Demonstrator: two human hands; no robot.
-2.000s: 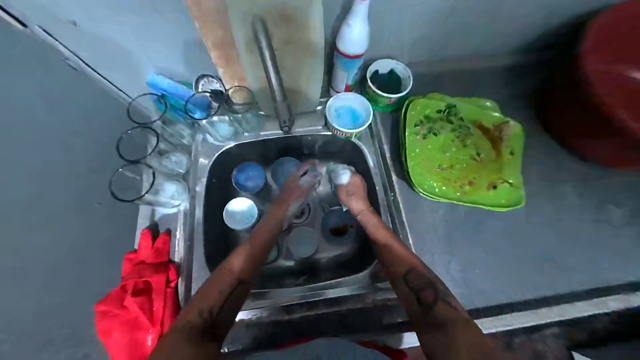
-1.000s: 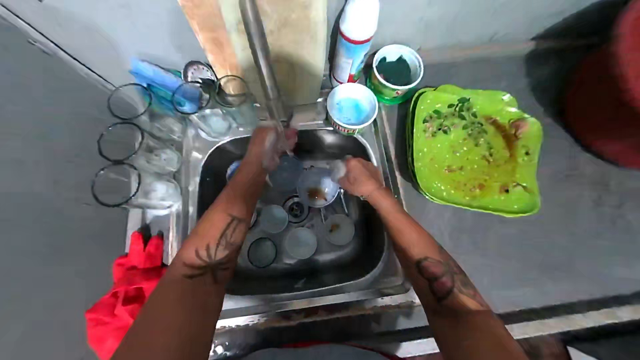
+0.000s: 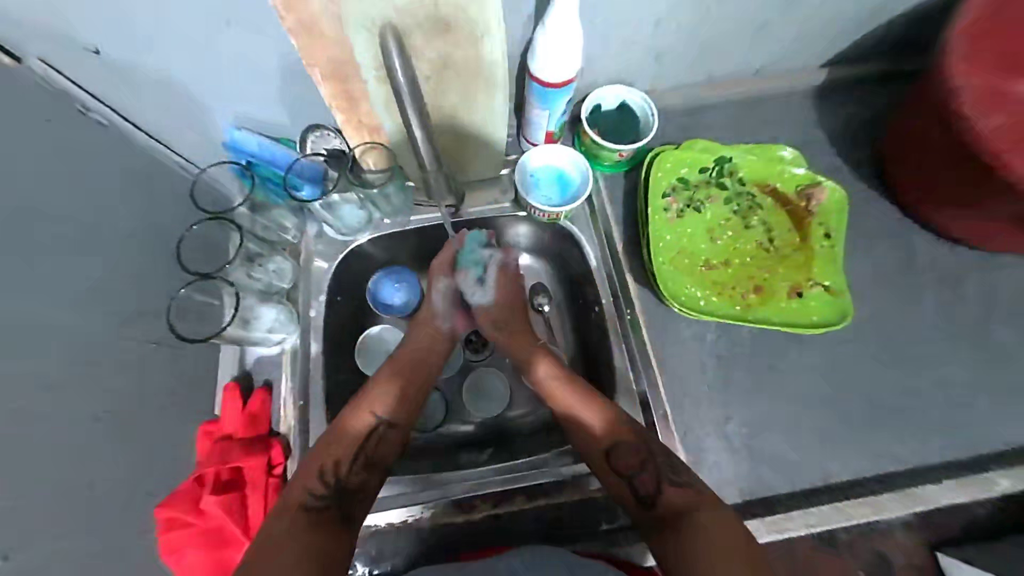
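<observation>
My left hand [image 3: 446, 290] and my right hand [image 3: 504, 292] meet over the metal sink basin [image 3: 520, 444], just below the faucet [image 3: 412, 112]. Between them is a foamy green sponge [image 3: 474, 258], pressed mainly by my right hand; the left fingers close around its other side. Whether a small dish is also inside the grip is hidden. A blue bowl [image 3: 394, 291] lies left of my hands. Pale round bowls or cups [image 3: 486, 392] rest on the basin floor near the drain [image 3: 478, 346]. A spoon [image 3: 542, 300] lies to the right of my right hand.
Several clear glasses [image 3: 268, 316] lie or stand at the left rim, above red rubber gloves [image 3: 228, 480]. Behind the basin are a tub of blue soap [image 3: 554, 182], a green-filled tub [image 3: 616, 128] and a white bottle [image 3: 552, 80]. Stacked green plates [image 3: 744, 240] bear food scraps; a red container [image 3: 968, 144] stands beyond.
My hands have come together around the sponge; a second ago they were apart, the left near the faucet and the right by a bowl with brown residue. The spoon now shows on the right.
</observation>
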